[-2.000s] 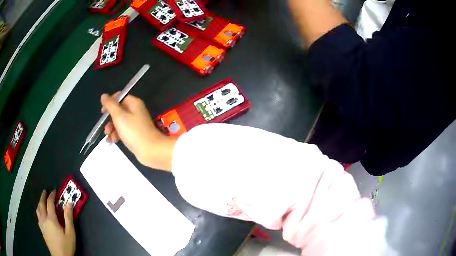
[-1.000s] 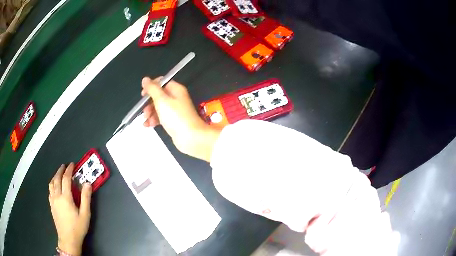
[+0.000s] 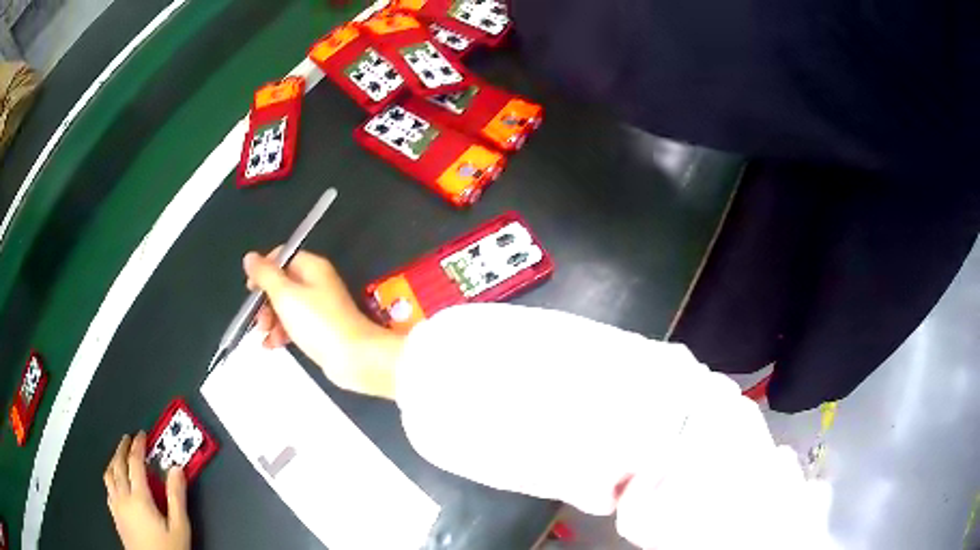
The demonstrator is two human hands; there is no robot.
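Observation:
My right hand [image 3: 312,317] holds silver tweezers [image 3: 274,269] like a pen. Their tips are at the upper left corner of the white backing paper [image 3: 344,473]. A few dark grey pieces [image 3: 277,462] lie on the paper. My left hand [image 3: 145,500] rests on a red housing [image 3: 183,443] at the lower left, with fingers on its left side and thumb on its white circuit board. The hand covers the housing's lower part. I cannot tell whether the tweezers hold anything.
Another red housing [image 3: 494,258] lies behind my right forearm. Several red-orange housings [image 3: 430,150] are piled at the top. One lies alone [image 3: 269,134] by the white rail [image 3: 140,263]. Another is on the green conveyor [image 3: 30,395]. A person in dark clothes [image 3: 795,129] is at the upper right.
The camera view has shifted. The other person's forearm, seen at the top two seconds ago, is out of view. Both hands keep nearly the same places relative to the paper and housing.

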